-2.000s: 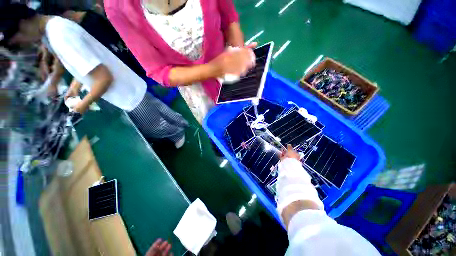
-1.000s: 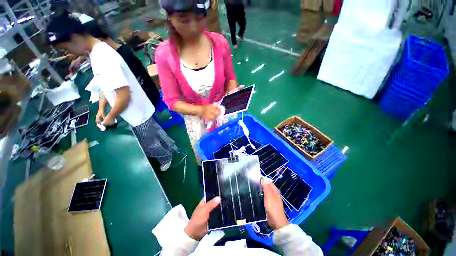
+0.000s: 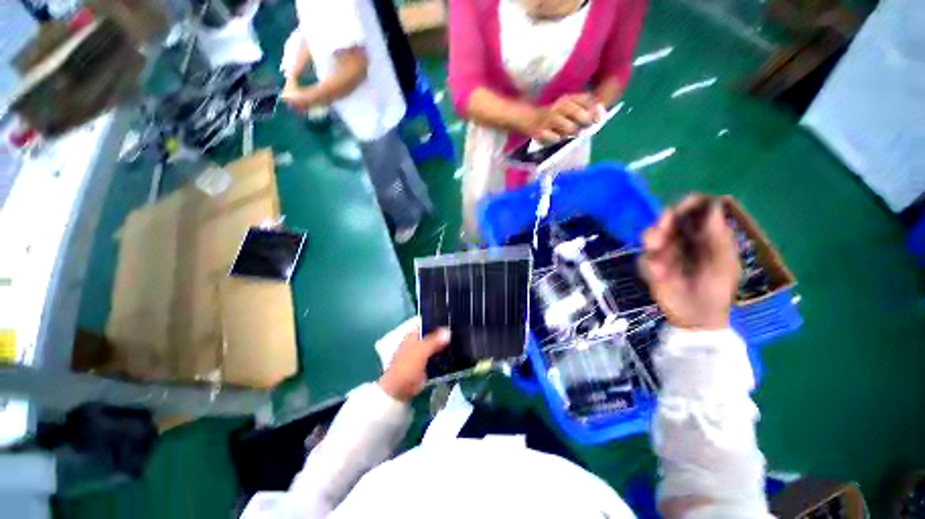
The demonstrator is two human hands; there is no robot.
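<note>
My left hand (image 3: pixel 410 365) holds a small solar panel (image 3: pixel 475 309) by its lower left side, thumb on the dark face. A white cloth (image 3: pixel 394 345) shows behind this hand at the bench edge. My right hand (image 3: pixel 695 266) is raised over the right side of the blue crate (image 3: pixel 583 180), away from the panel. It is blurred, with a dark patch between its curled fingers; I cannot tell if it holds anything. In the crate lie overlapping panels (image 3: pixel 598 375) with white wires (image 3: pixel 598 289).
A person in pink (image 3: pixel 548 91) works across the crate. Another person in white (image 3: pixel 350 76) stands by the green bench (image 3: pixel 340 304). One panel (image 3: pixel 268 254) lies on the brown cardboard (image 3: pixel 183 294). A box of small parts (image 3: pixel 776 274) is partly behind my right hand.
One second ago both hands held the panel; my right hand has let go and moved up and right. My left hand still holds the panel. The view has shifted.
</note>
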